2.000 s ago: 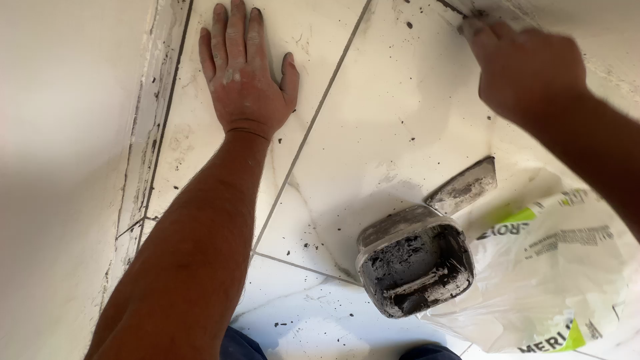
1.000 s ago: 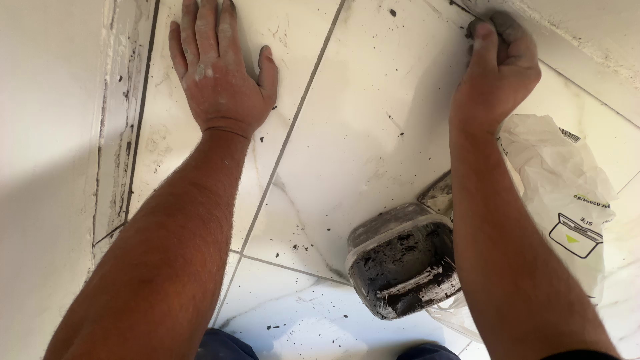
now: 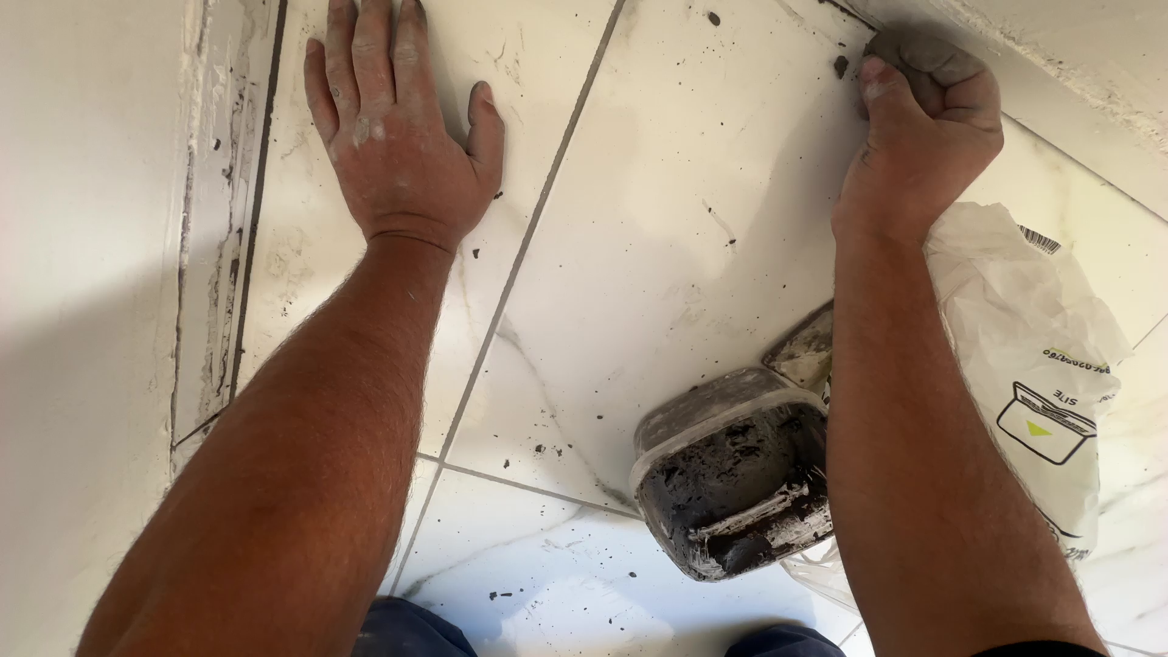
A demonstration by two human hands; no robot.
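My left hand [image 3: 401,137] lies palm down on a pale marbled floor tile [image 3: 657,228], fingers apart, holding nothing. At the upper right, my right hand [image 3: 931,119] is curled, its fingertips grey with dust, against the dark joint where the floor meets the wall base. Whether it holds something small is hidden. Below and between the arms sits a plastic tub [image 3: 730,474] caked inside with dark grout-like material. A flat, smeared tool or plate [image 3: 803,351] is beside the tub, partly covered by my right forearm.
A crumpled white plastic bag [image 3: 1022,338] with printing lies right of my right forearm. Along the left runs a smeared wall edge [image 3: 214,228] with a dark joint. Another wall base [image 3: 1077,73] crosses the upper right. Dark crumbs [image 3: 547,449] are scattered over the tiles.
Since the oldest frame my right hand has turned, and its forearm has swung inward, now covering part of the flat piece and the bag. My left hand stays flat on the tile.
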